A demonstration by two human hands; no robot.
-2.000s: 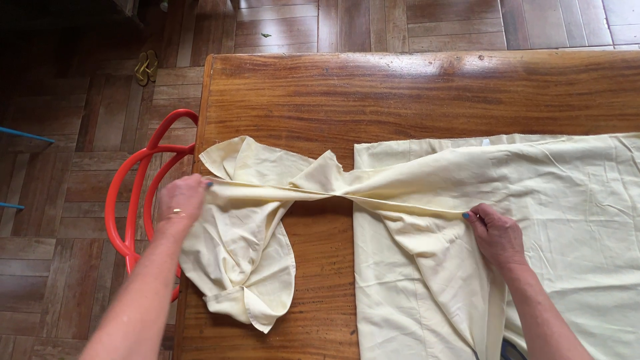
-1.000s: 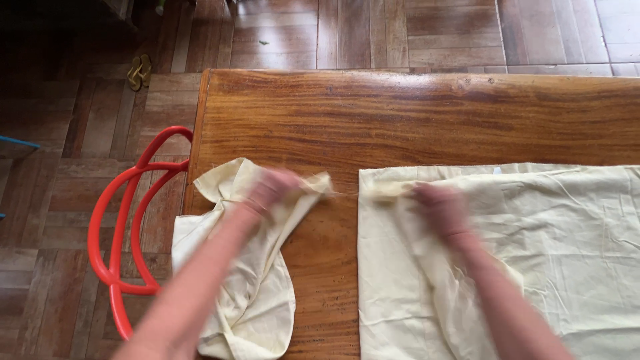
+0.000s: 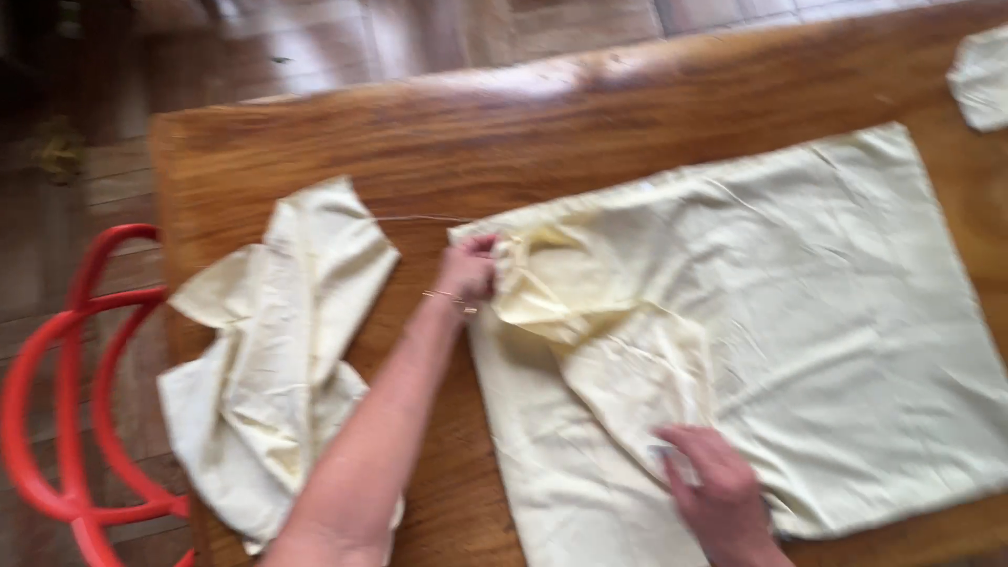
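My left hand (image 3: 470, 270), with a thin bracelet at its wrist, pinches the gathered edge of a pale yellow fabric piece (image 3: 642, 378). This piece lies crumpled over a larger, flatter pale cloth (image 3: 850, 339). Near the lower part of the same piece is my right hand (image 3: 713, 480), blurred, thumb and fingers apart around what may be a small grey item; whether it grips anything is unclear. A separate crumpled pale fabric piece (image 3: 276, 394) lies left of my left arm. A thin thread (image 3: 417, 218) runs from it toward the cloth by my left hand.
The cloths lie on a wooden table (image 3: 378, 142). A red tubular chair (image 3: 67, 409) stands against its left edge. Another pale cloth (image 3: 984, 79) shows at the far right. Beyond the table is a wood-patterned floor (image 3: 441, 39).
The two fabric pieces, joined in a stretched strip two seconds ago, now lie apart with a thread between them. My left hand has moved right, from the left piece to the right one. The view has turned.
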